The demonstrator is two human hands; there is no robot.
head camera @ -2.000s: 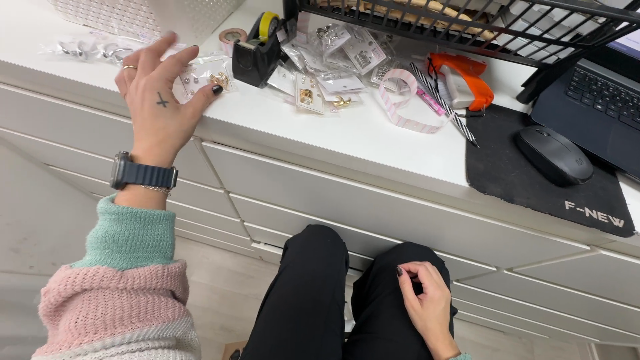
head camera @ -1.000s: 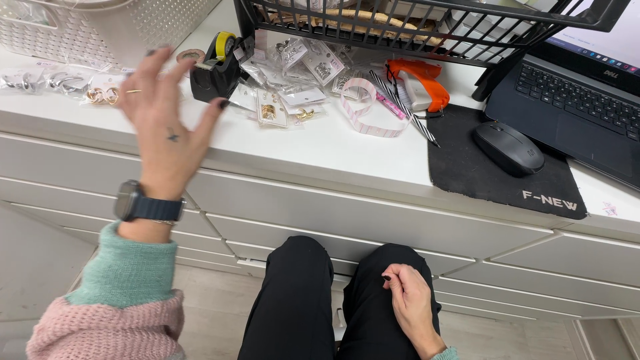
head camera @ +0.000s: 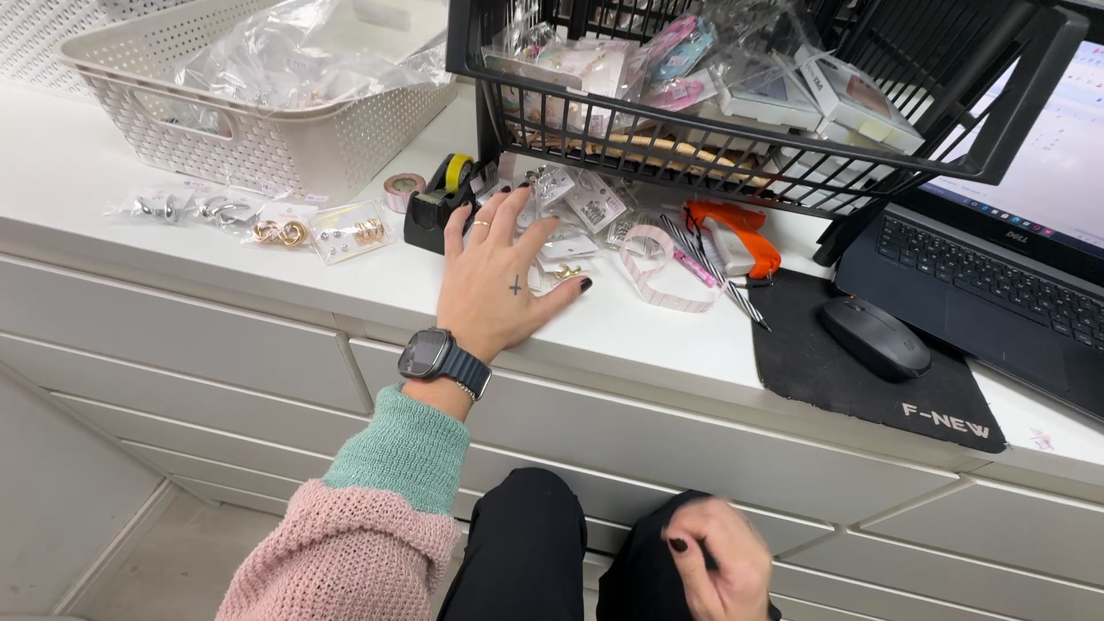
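My left hand (head camera: 496,280), fingers spread, reaches over the near side of a pile of small clear bags of jewelry (head camera: 591,203); its fingertips lie among the bags and whether they grip one is hard to tell. Just left of it stands a black tape dispenser (head camera: 427,220) with yellow tape, beside a pink tape roll (head camera: 403,191). Farther left lie a card of earrings (head camera: 349,233), gold knot earrings (head camera: 280,231) and silver earrings (head camera: 226,210) in clear bags. My right hand (head camera: 724,556) rests over my knee, fingers curled and slightly blurred, its palm hidden.
A white perforated basket (head camera: 259,147) stands at the back left, a black wire basket (head camera: 690,129) at the back centre. An orange tagging gun (head camera: 737,237), a striped pen (head camera: 720,272) and a pink paper strip (head camera: 655,285) lie right of the pile. A mouse (head camera: 874,336) and laptop (head camera: 992,276) are farther right.
My left hand has moved right, from the bagged earrings past the tape dispenser to the pile. The earring card now lies beside the gold knot earrings. My right hand stays at my knee.
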